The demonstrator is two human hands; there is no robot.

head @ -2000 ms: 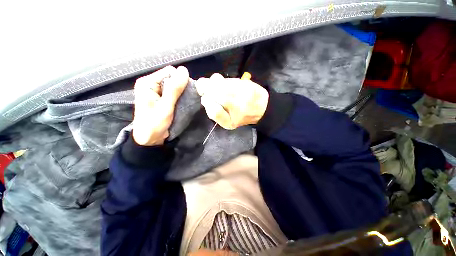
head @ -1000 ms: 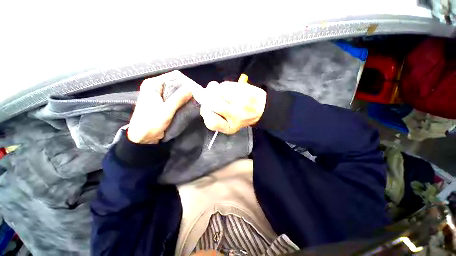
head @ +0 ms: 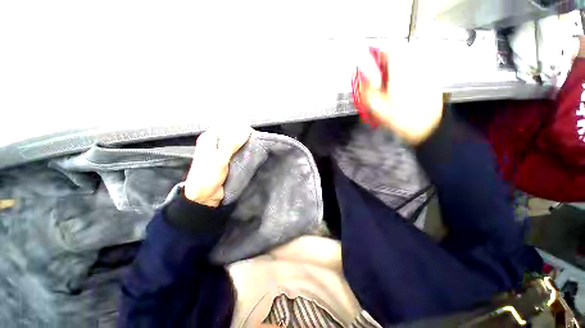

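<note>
A mottled grey garment point(head: 276, 192) lies bunched on the lap under the table edge, its curved stitched edge facing right. My left hand point(head: 217, 160) is closed on the garment near the table edge. My right hand point(head: 407, 96) is raised over the table edge at the right, away from the garment, and is motion-blurred. Red looped handles, which look like scissors point(head: 372, 80), show at its fingers. Their blades cannot be made out.
The white table point(head: 192, 64) spans the top, its edge marked like a ruler. More grey cloth point(head: 51, 256) hangs at the left, with another grey piece point(head: 385, 160) under the table. A person in red point(head: 545, 141) is at the right, near black straps point(head: 414, 202).
My right hand has left the garment, moved up and right over the table edge, and now has the red handles. The thin pale tool below it is gone from view. My left hand still holds the garment.
</note>
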